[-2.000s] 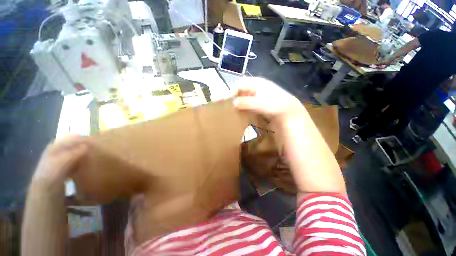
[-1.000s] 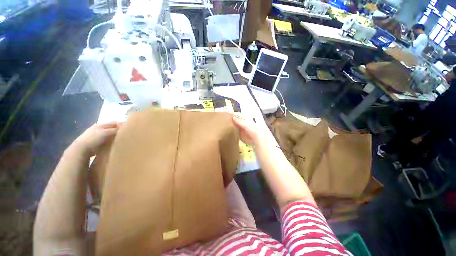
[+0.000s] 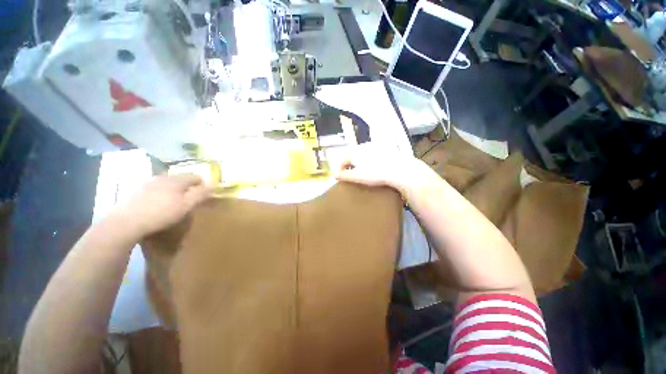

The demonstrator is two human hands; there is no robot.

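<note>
A large brown garment panel (image 3: 292, 270) with a centre seam hangs from the front of the machine's work area towards my body. My left hand (image 3: 164, 201) holds its upper left corner and my right hand (image 3: 369, 169) holds its upper right corner. The panel's top edge dips between my hands, just in front of the yellow-taped guide (image 3: 274, 166). The white sewing machine head (image 3: 120, 80) with a red three-diamond logo stands at the upper left. Bright lamp glare hides the needle area. My fingertips are partly lost in glare.
The operation panel (image 3: 431, 47) stands on the right of the machine with a white cable. A heap of brown cut pieces (image 3: 544, 226) lies right of my right forearm. Other sewing tables (image 3: 562, 109) are at the upper right.
The panel has moved forward to the yellow guide, and its top edge now sags. Both hands have moved with it. The small yellow tab on the cloth no longer shows. The view is closer.
</note>
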